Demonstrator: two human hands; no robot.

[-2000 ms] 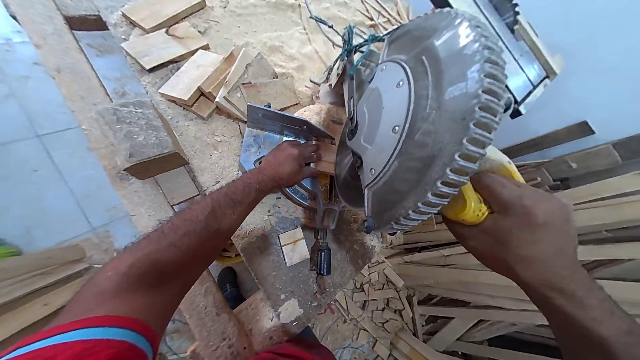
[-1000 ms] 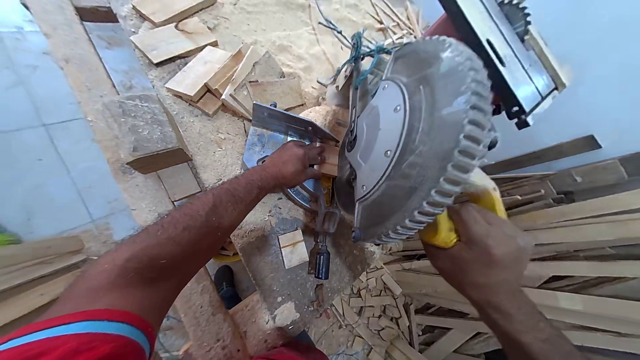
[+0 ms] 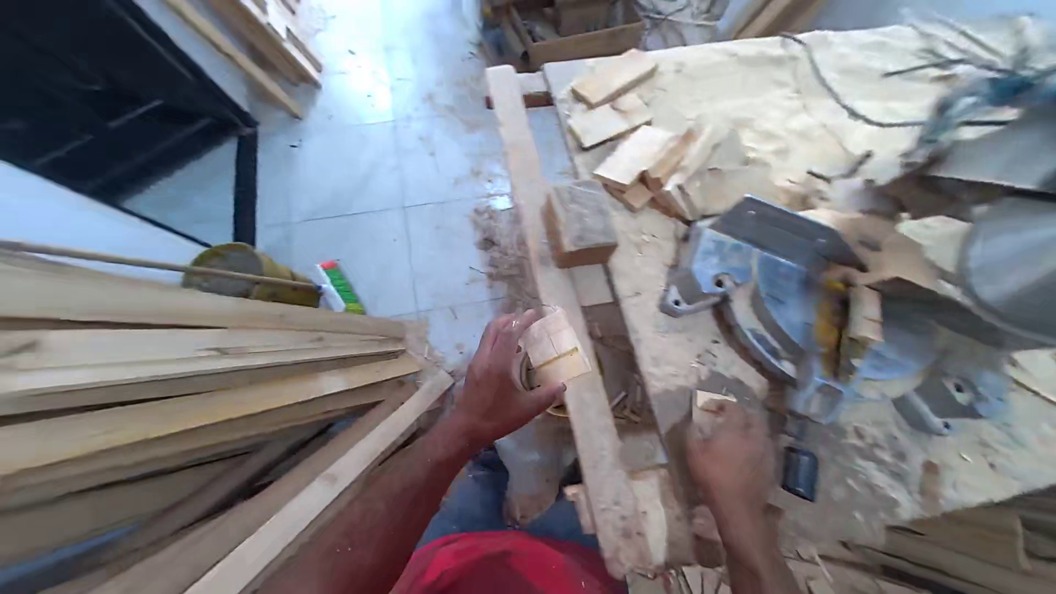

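Observation:
Several small wood blocks [image 3: 558,351] are gripped between the thumb and fingers of my left hand [image 3: 499,379], above the long wooden rail at the bench edge. My right hand [image 3: 730,450], blurred, is at a small wood piece [image 3: 711,399] on the sawdust-covered bench; whether its fingers grip the piece is unclear. To the right of it stands the miter saw's metal base [image 3: 767,280], with a wood piece [image 3: 865,313] near its yellow slot insert. The saw's blade guard [image 3: 1011,256] is partly in view at the right edge.
Wood offcuts [image 3: 635,157] lie in a pile behind the saw base. A thick wood block [image 3: 580,223] sits by the long wooden rail [image 3: 520,140]. Long boards [image 3: 206,363] are stacked at the left, near a green-bristled brush [image 3: 342,287]. A black handle [image 3: 799,473] projects from the saw.
My right hand has left the saw's yellow handle for the bench. My left hand has moved left from the saw base and now holds wood blocks. The view has swung left.

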